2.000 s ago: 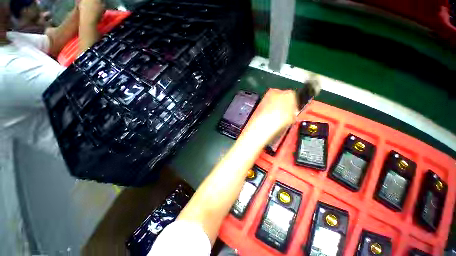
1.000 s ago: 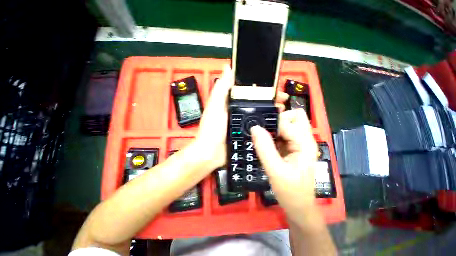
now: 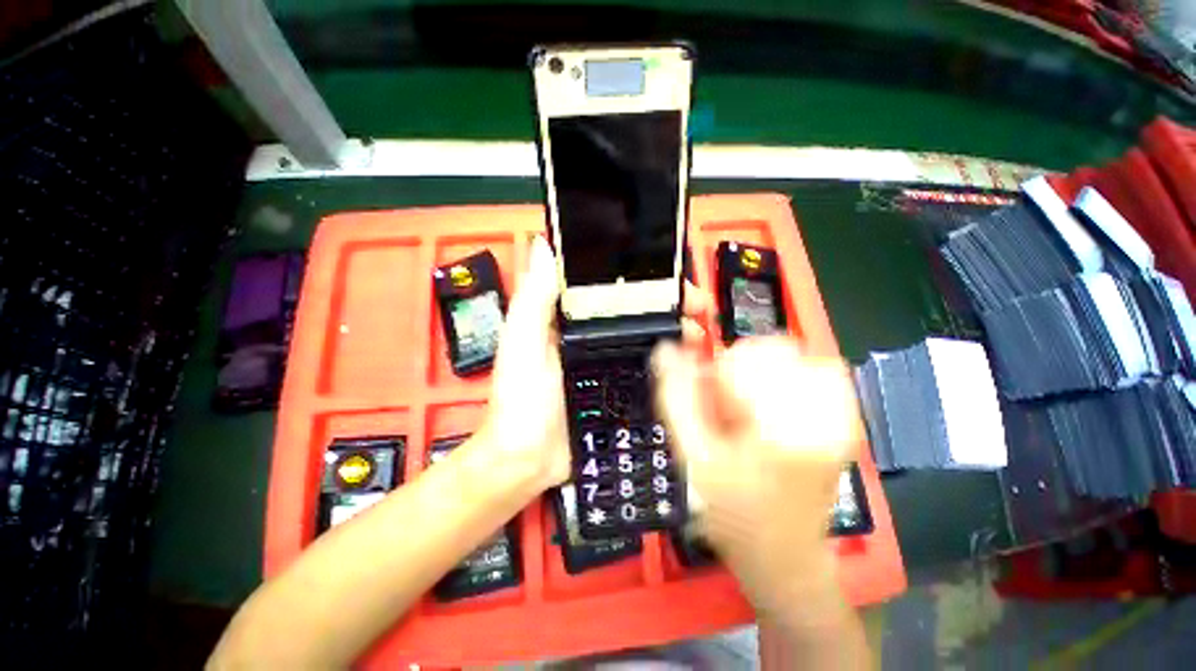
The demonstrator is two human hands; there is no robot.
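An open flip phone [image 3: 619,210] stands over the middle of the red phone tray [image 3: 361,315], its dark screen in a pale frame above a black keypad [image 3: 626,475] with white digits. My left hand [image 3: 531,393] holds the phone along its left edge; some fingertips show at the right edge near the hinge. My right hand [image 3: 761,420] is blurred over the right side of the keypad, thumb near the upper keys; whether it touches them is unclear. Closed flip phones [image 3: 472,315] lie in tray pockets, some partly hidden by my hands and the open phone.
A smartphone [image 3: 256,321] lies on the dark green worktop left of the tray. A black crate [image 3: 92,302] stands at the far left. Stacked thin grey and white rectangles [image 3: 931,404] lie at the right. A metal post [image 3: 269,79] and pale edge strip [image 3: 459,160] stand beyond the tray.
Two seconds ago one hand reached over the tray's left end. The open phone then came up in both hands; since then it has shifted slightly left and down, and my right thumb has moved off the navigation key.
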